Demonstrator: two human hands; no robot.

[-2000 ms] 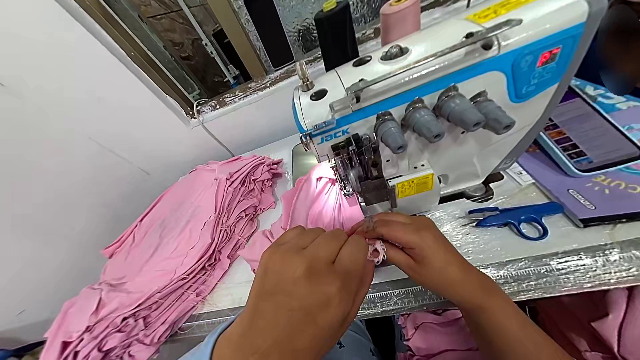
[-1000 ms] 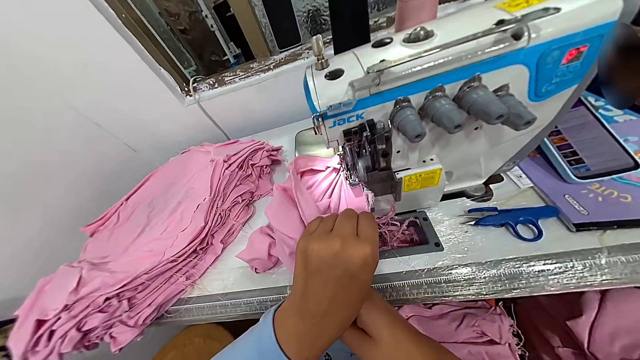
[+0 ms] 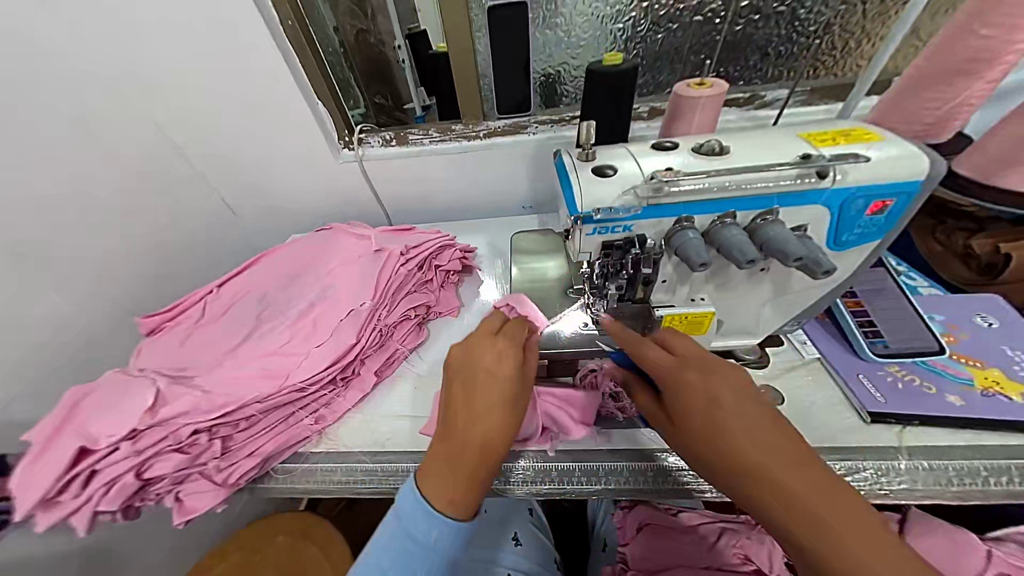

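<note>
My left hand (image 3: 488,376) is closed on a pink knit fabric piece (image 3: 560,412), part of which sticks up above the fingers and part lies on the table below. My right hand (image 3: 696,384) grips blue-handled thread snips (image 3: 632,368), their metal tip near the presser foot area of the white and blue Jack overlock sewing machine (image 3: 768,204). Pink thread scraps (image 3: 606,388) gather just below the machine's front plate, between the hands. A thread chain seems to run from the fabric toward the needle area.
A tall stack of pink cut fabric (image 3: 264,320) lies left on the white table. To the right, a phone (image 3: 890,312) rests on a purple notebook (image 3: 972,352). Thread cones (image 3: 694,108) stand behind the machine. A ruler tape (image 3: 584,474) runs along the front edge. More pink fabric (image 3: 696,540) lies below.
The blue snips, earlier lying on the table right of the machine, are now in my right hand. The fabric has come away from the presser foot toward the front left with my left hand.
</note>
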